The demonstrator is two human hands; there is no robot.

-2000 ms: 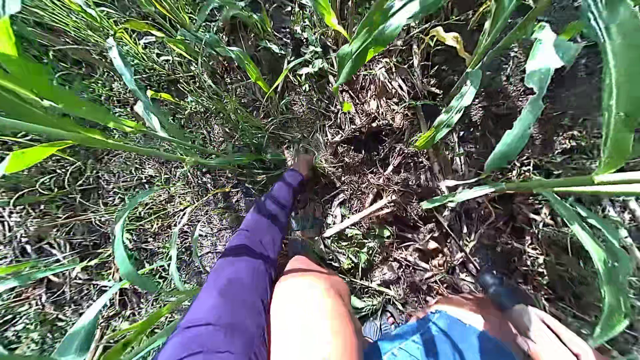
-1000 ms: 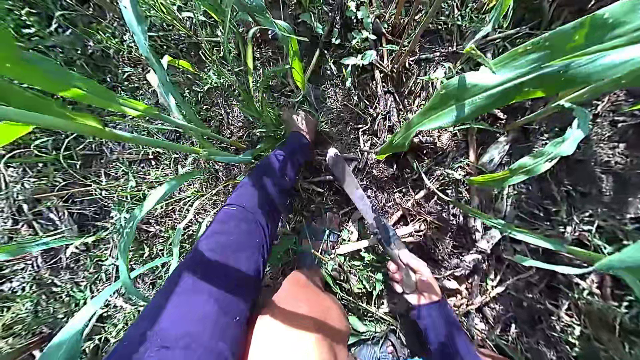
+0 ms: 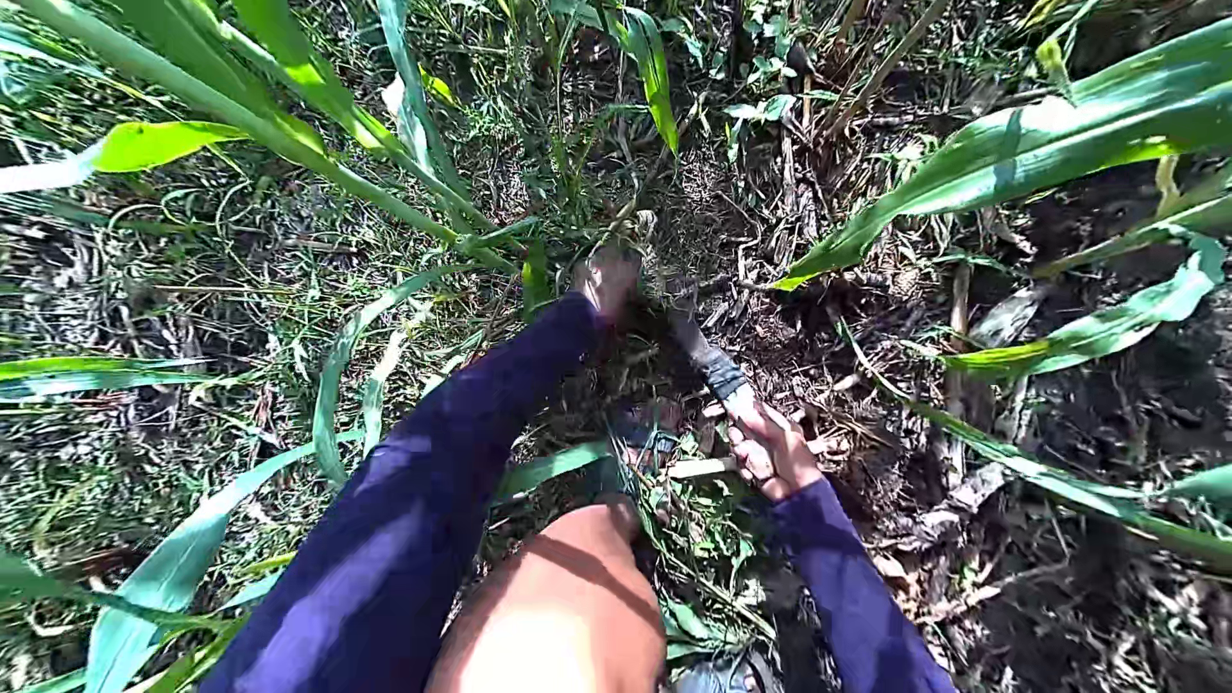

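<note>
My right hand (image 3: 770, 448) grips the handle end of a machete (image 3: 712, 361), whose blade has a dark wrapping near the hand and points up and left toward my left hand. The blade's far end is blurred and in shadow. Low at the ground, my left hand (image 3: 608, 277) is closed at the base of some grass and weeds (image 3: 626, 226); what lies inside its fingers is blurred and partly hidden. Both arms wear purple sleeves.
Broad-leaved maize-like plants stand at the left (image 3: 337, 173) and right (image 3: 1020, 159), their leaves reaching inward. Dry stalks and leaf litter (image 3: 866, 385) cover the soil. My bare knee (image 3: 568, 587) and sandaled foot (image 3: 727, 674) are below.
Two seconds ago my right hand was low at the right edge; one second ago it held the machete angled up-left. Now the blade is nearer my left hand.
</note>
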